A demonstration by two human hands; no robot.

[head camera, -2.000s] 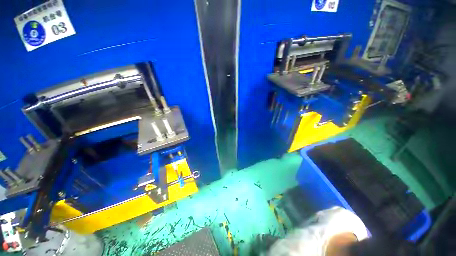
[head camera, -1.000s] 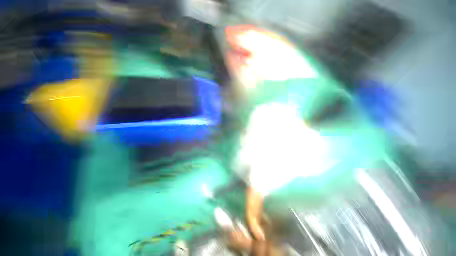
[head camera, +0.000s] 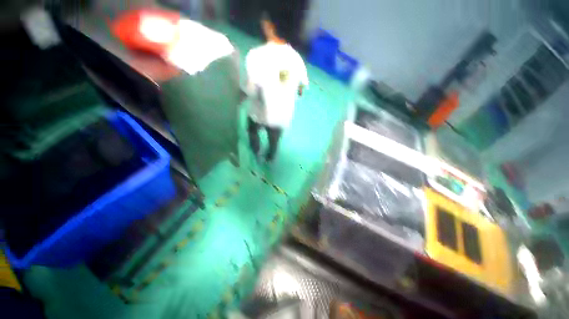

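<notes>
The view is tilted and blurred. Neither of my hands can be made out. A small orange-brown blur at the bottom edge, right of centre, is too unclear to name. On the bench [head camera: 368,283] at the right lies a pale-rimmed container [head camera: 377,193] with shiny, clear plastic-like material over dark contents. Beside it is the yellow board [head camera: 493,249] with two dark rectangles. Behind the board is a white digital scale [head camera: 458,184] with a green and red display.
A large blue crate [head camera: 140,196] with dark contents stands at the left. A person in a white top [head camera: 274,81] stands on the green floor beyond. A grey-green cabinet-like block [head camera: 203,118] is beside them, with white and red items above. Another blue crate [head camera: 324,50] is farther back.
The view has swung right, away from the blue presses to the aisle and bench. The blue crate now shows at the left. The hand and white sleeve seen earlier are no longer clearly visible.
</notes>
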